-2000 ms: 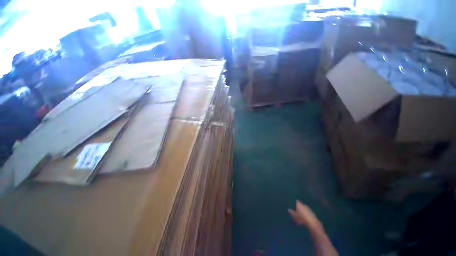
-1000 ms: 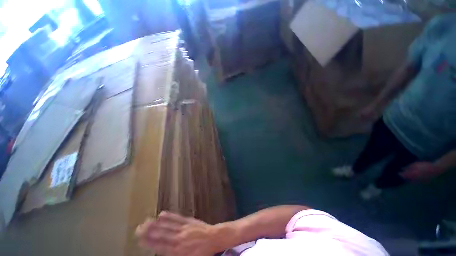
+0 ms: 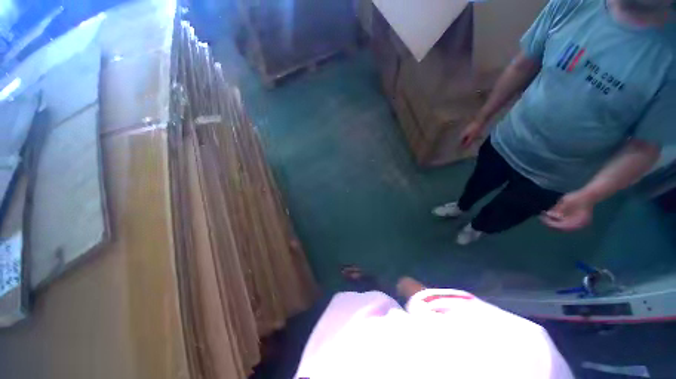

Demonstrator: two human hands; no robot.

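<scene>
A tall stack of flattened carton sheets (image 3: 230, 215) stands at the left, its layered edges towards the aisle. Loose pale carton pieces (image 3: 70, 192) lie on top, one with a white label (image 3: 10, 263) at the left edge. My pink-white clothing (image 3: 430, 340) fills the bottom middle. A small patch of skin (image 3: 409, 287) shows beside the sleeve edge, probably part of my right arm or hand; its fingers and anything in them cannot be made out. My left hand is not in view.
A person in a grey-green T-shirt (image 3: 585, 96) and dark trousers stands at the right, facing me. Brown cartons (image 3: 437, 111) stand behind them, one with an open flap. A wrapped load on a pallet (image 3: 296, 37) is at the top. A white curved edge (image 3: 519, 305) with blue-handled items is lower right.
The view has turned right and down, so the carton stack has shifted left. My right hand, earlier over the stack, has drawn back. The other person has come fully into view.
</scene>
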